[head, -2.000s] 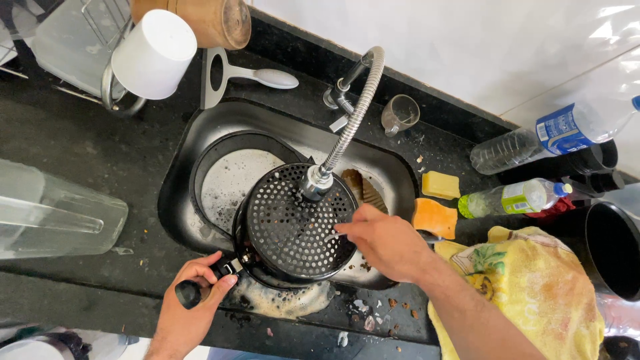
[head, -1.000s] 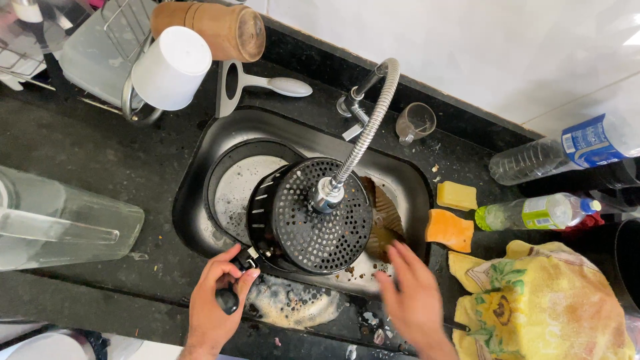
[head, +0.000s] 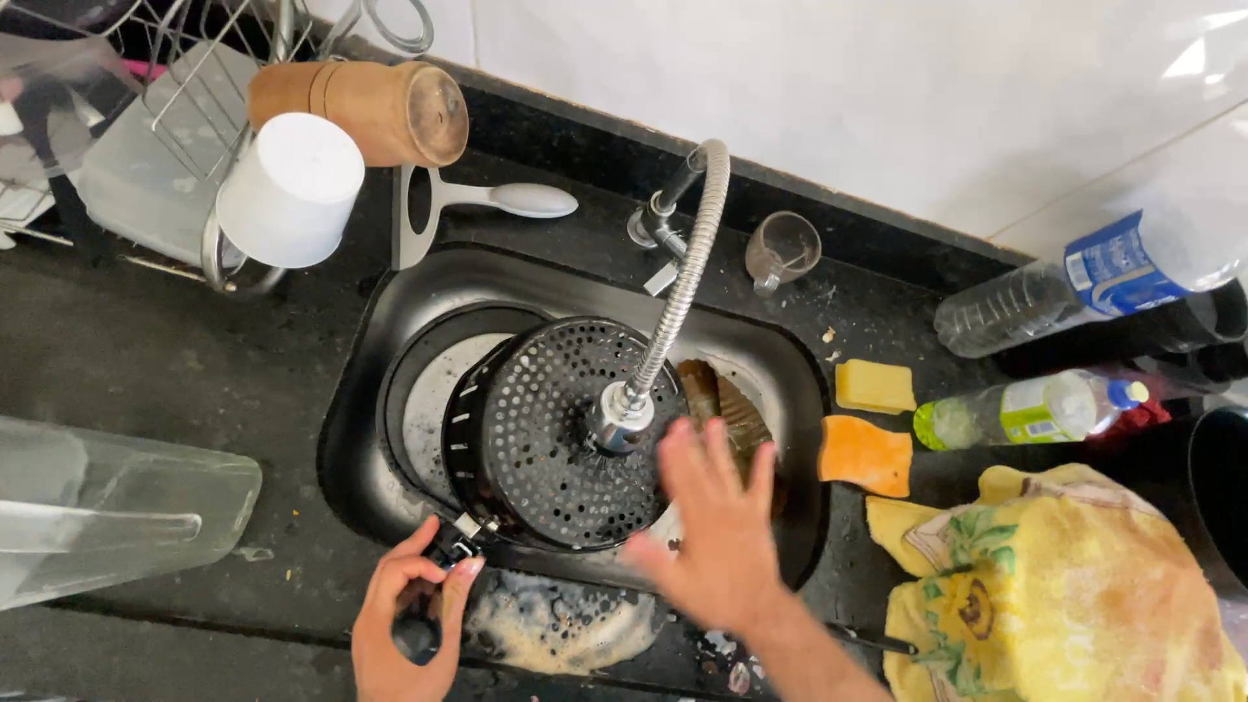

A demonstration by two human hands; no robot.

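A black perforated air-fryer basket lies tilted in the sink, its holed bottom facing up. My left hand grips the basket's handle at the near left. My right hand, blurred, is spread with nothing in it, at the basket's right edge. The spray head of the flexible metal faucet hangs over the basket. Behind the basket on the left is a round black pan with a pale inside. A brown ridged piece lies in the sink to the right.
Foam covers part of the front edge. Right of the sink are a yellow sponge, an orange sponge, plastic bottles and a yellow cloth. A glass mug stands behind; a clear container lies left.
My right hand, at the basket's perforated bottom two seconds ago, moved off it to the right and has come back toward its right edge, fingers spread. My left hand stays at the handle.
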